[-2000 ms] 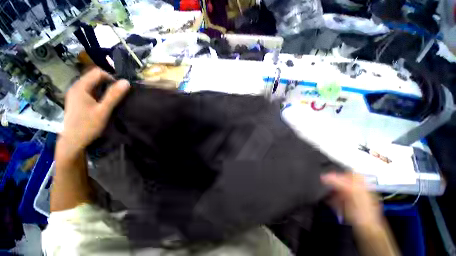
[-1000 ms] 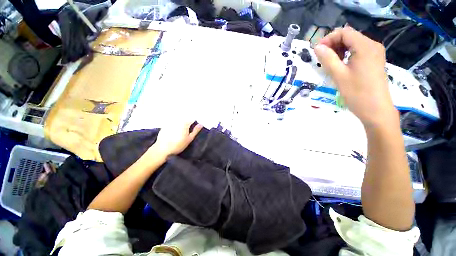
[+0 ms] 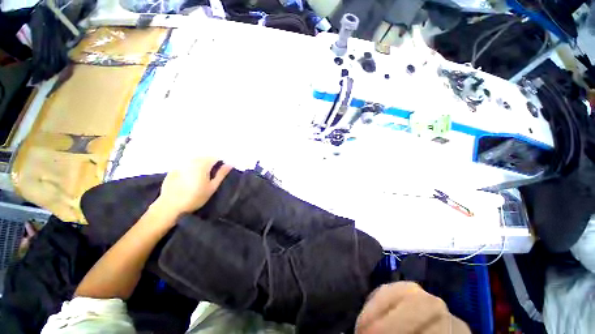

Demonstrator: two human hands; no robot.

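Observation:
The dark brown-grey garment (image 3: 215, 261) lies over the front table edge and my lap, with folds and ridged seams on top. My left hand (image 3: 190, 186) rests on its upper left part; the thumb and fingertips are at the cloth, and whether they pinch it is unclear. My right hand (image 3: 411, 312) is at the bottom edge of the picture, partly cut off, beside the garment's lower right side; its fingers are hidden. Thread snips (image 3: 453, 203) with orange-red handles lie on the table at the right.
The white sewing machine (image 3: 391, 91) with a blue stripe stands at the back right, a green block (image 3: 430, 124) on it. A taped brown cardboard sheet (image 3: 81, 111) covers the table's left. A blue basket (image 3: 479, 297) is below the right edge. Pale thread trails at that edge.
My right hand has come down from above the machine to the bottom edge by the garment. My left hand stays on the cloth. The view has shifted right, and the snips now show clearly.

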